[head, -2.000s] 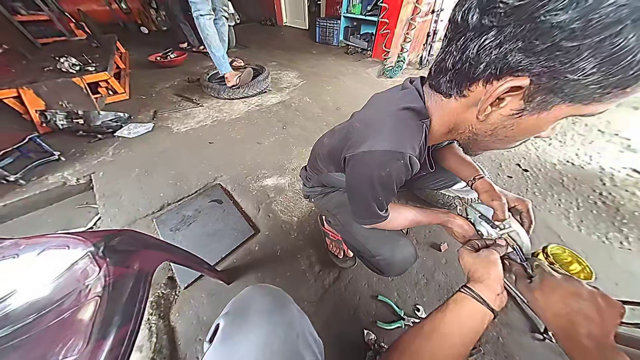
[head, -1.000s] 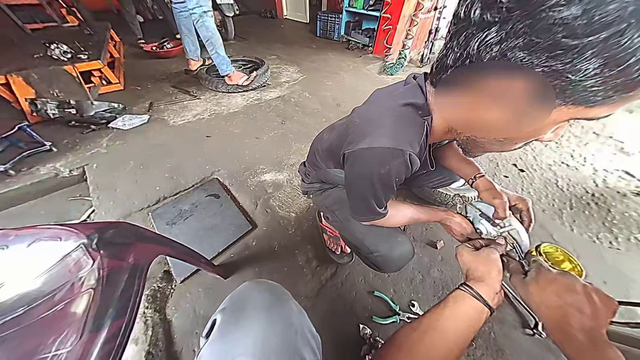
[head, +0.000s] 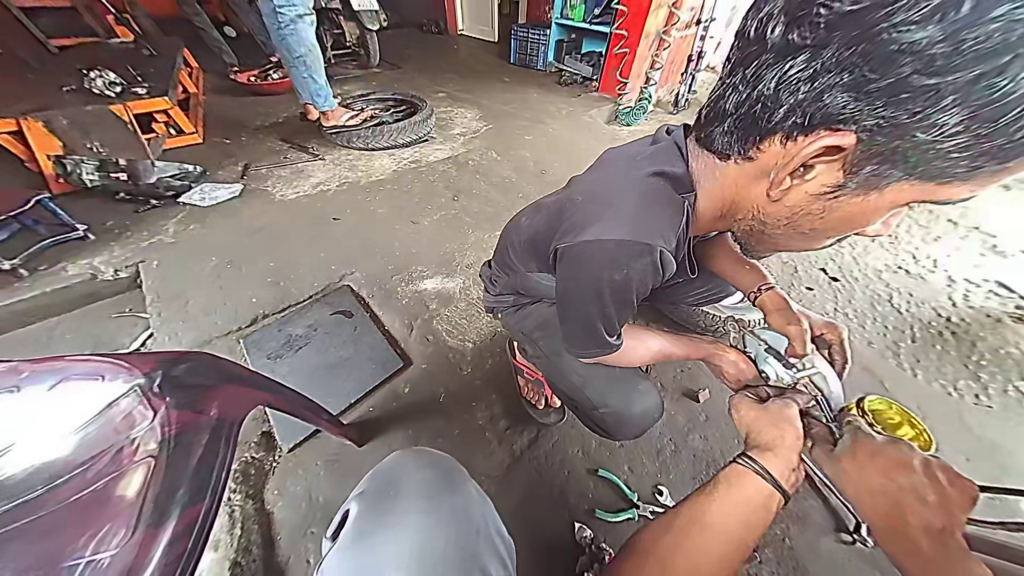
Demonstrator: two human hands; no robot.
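Note:
At the lower right, my left hand point(head: 768, 432), with dark bands on its wrist, has its fingers closed on a metal part of a wheel assembly point(head: 776, 360). Close beside it, my right hand point(head: 892, 480) reaches to the same part; its fingertips are largely hidden, so its grip is unclear. A metal wrench point(head: 832, 496) slants down between my hands. A crouching co-worker in a dark shirt has both hands point(head: 800, 332) on the assembly, just beyond mine. A yellow round container point(head: 892, 422) stands beside my right hand. Green-handled pliers point(head: 628, 500) lie on the ground left of my forearm, near an open-ended wrench head point(head: 663, 496).
A glossy maroon vehicle panel point(head: 104, 448) fills the lower left, near a dark square floor slab point(head: 324, 352). Another person's feet rest on a tyre point(head: 388, 120) behind. Orange metal stands point(head: 172, 116) and a blue crate point(head: 530, 46) are farther back.
The feet of the person at the tyre have shifted left on it. My hands and the co-worker's hands stay at nearly the same place on the assembly.

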